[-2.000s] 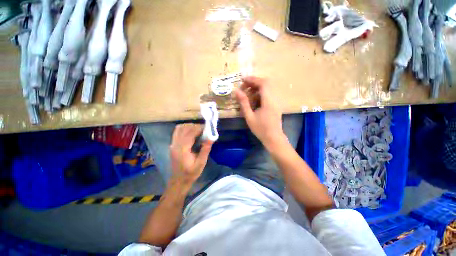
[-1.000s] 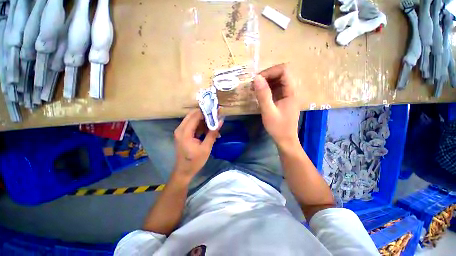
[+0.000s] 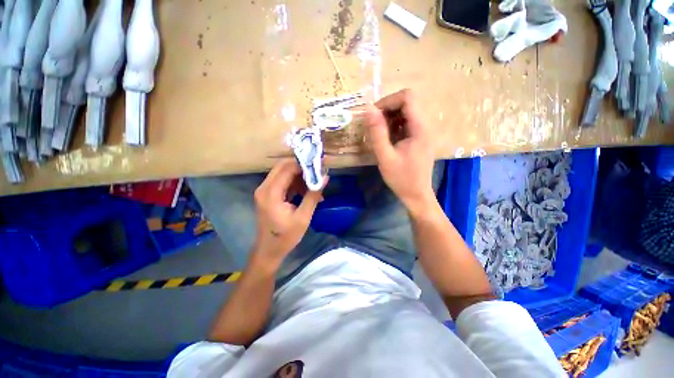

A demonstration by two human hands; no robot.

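My left hand [image 3: 284, 203] holds a small pale cap piece [image 3: 309, 156] by its lower end at the table's front edge, its recessed side up. My right hand [image 3: 403, 151] is just right of a white glue blob [image 3: 332, 117], thumb and forefinger close together. A thin pale stick seems to reach from the blob to these fingertips, but it is too blurred to be sure. Another thin stick [image 3: 336, 65] lies behind the blob on the clear film.
Grey-white handle parts [image 3: 140, 55] lie at the left, more [image 3: 624, 59] at the right. A white block [image 3: 405, 19], phone [image 3: 464, 13] and gloves [image 3: 528, 28] lie at the back. A blue bin [image 3: 580, 221] of cap pieces stands right of my knees; a blue stool [image 3: 74, 251] is at left.
Since two seconds ago, my left hand has turned the cap piece and brought it closer to the glue blob. My right hand has shifted slightly right. The view has shifted too.
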